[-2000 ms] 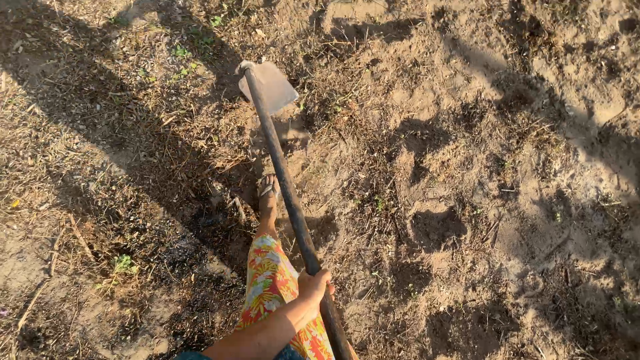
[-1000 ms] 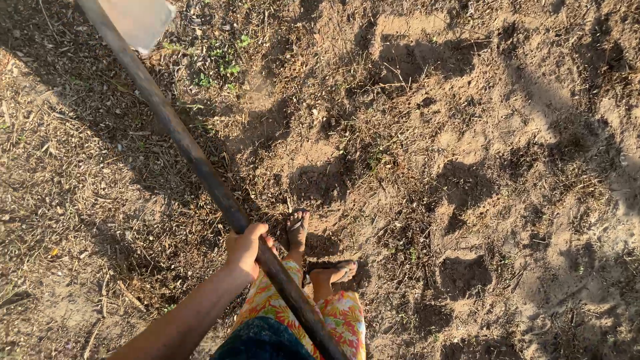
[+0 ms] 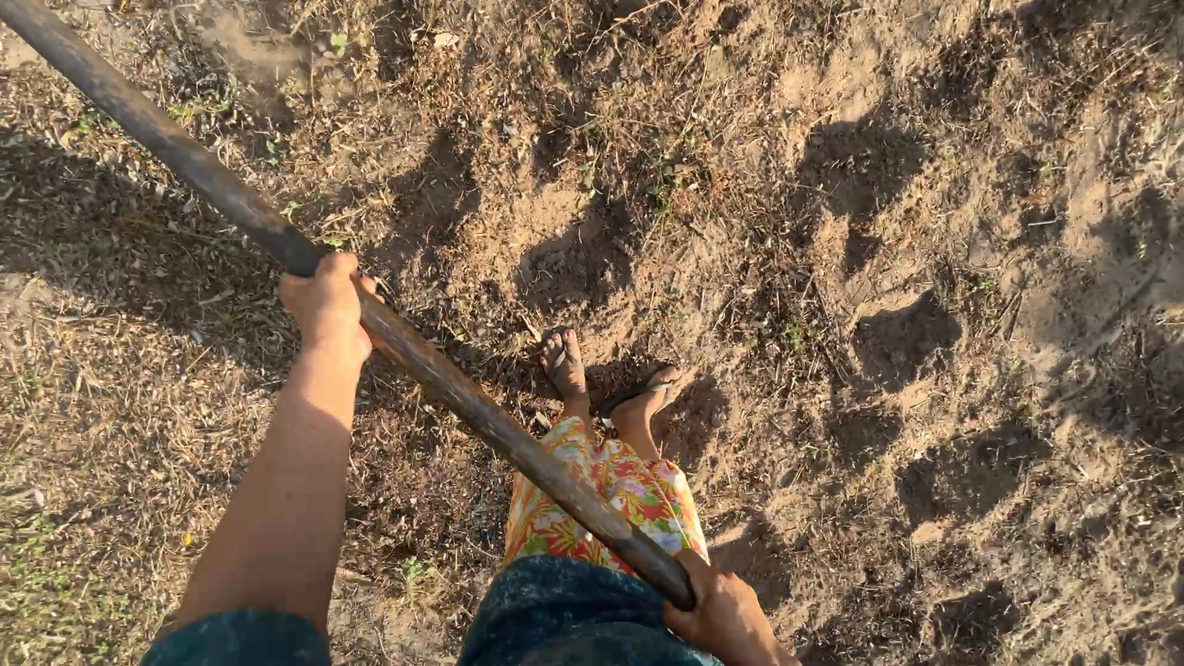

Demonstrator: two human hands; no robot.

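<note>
A long wooden hoe handle (image 3: pixel 481 412) slants from the upper left corner down to the bottom centre. My left hand (image 3: pixel 328 301) is closed around its middle part. My right hand (image 3: pixel 721 606) grips the lower end, close to my body. The hoe's blade is outside the view now. Below the handle show my patterned trousers (image 3: pixel 601 490) and dark shirt (image 3: pixel 573 615).
My two feet in flip-flops (image 3: pixel 564 361) stand on dry soil strewn with straw. Several shallow hollows (image 3: pixel 906 338) mark the ground to the right. Small green weeds (image 3: pixel 412 569) grow at the lower left, and shadows cross the left side.
The hoe has swung toward the upper left, and its blade, seen in both earlier frames, has left the view. My right hand has come into view on the handle's end.
</note>
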